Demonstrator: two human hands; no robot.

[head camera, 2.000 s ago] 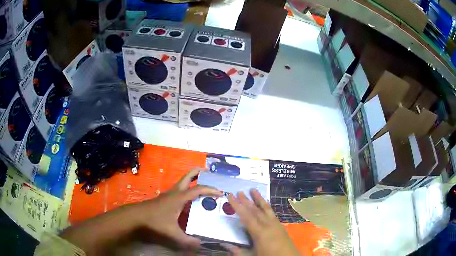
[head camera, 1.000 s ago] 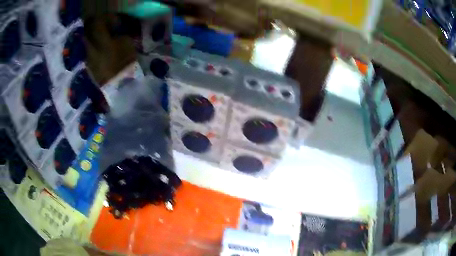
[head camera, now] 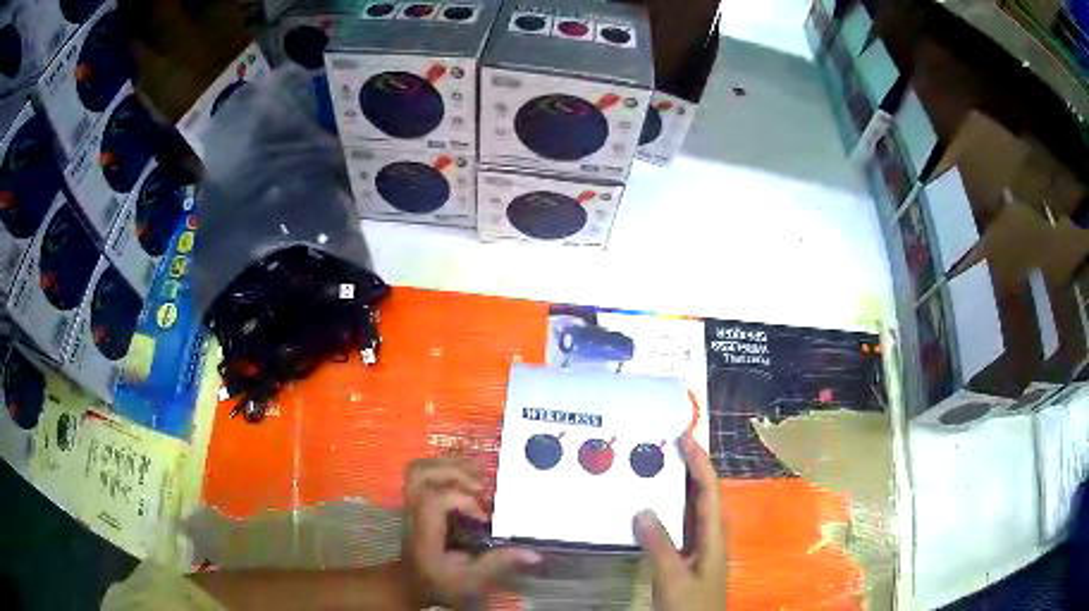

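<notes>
A closed retail box (head camera: 589, 501) with a "WIRELESS" print and three speaker pictures, the middle one red, sits on the orange printed carton mat (head camera: 478, 346). My left hand (head camera: 448, 531) is at the box's left side, fingers curled, thumb at its lower front edge. My right hand (head camera: 689, 537) holds the right side, thumb on the top near the lower right corner. A heap of black cables (head camera: 293, 316) spills from a grey plastic bag (head camera: 277, 179) at the left of the mat.
Closed boxes (head camera: 559, 125) stand stacked behind the mat on the white bench (head camera: 764, 227). A tall block of boxes (head camera: 90, 227) stands at left. Open boxes with flaps up (head camera: 973, 287) line the right. A blue and yellow card (head camera: 161, 346) lies by the bag.
The view swung up and away, then back down. Both hands, out of view a second ago, show again at the box's sides; earlier they were over its top. The box now shows whole.
</notes>
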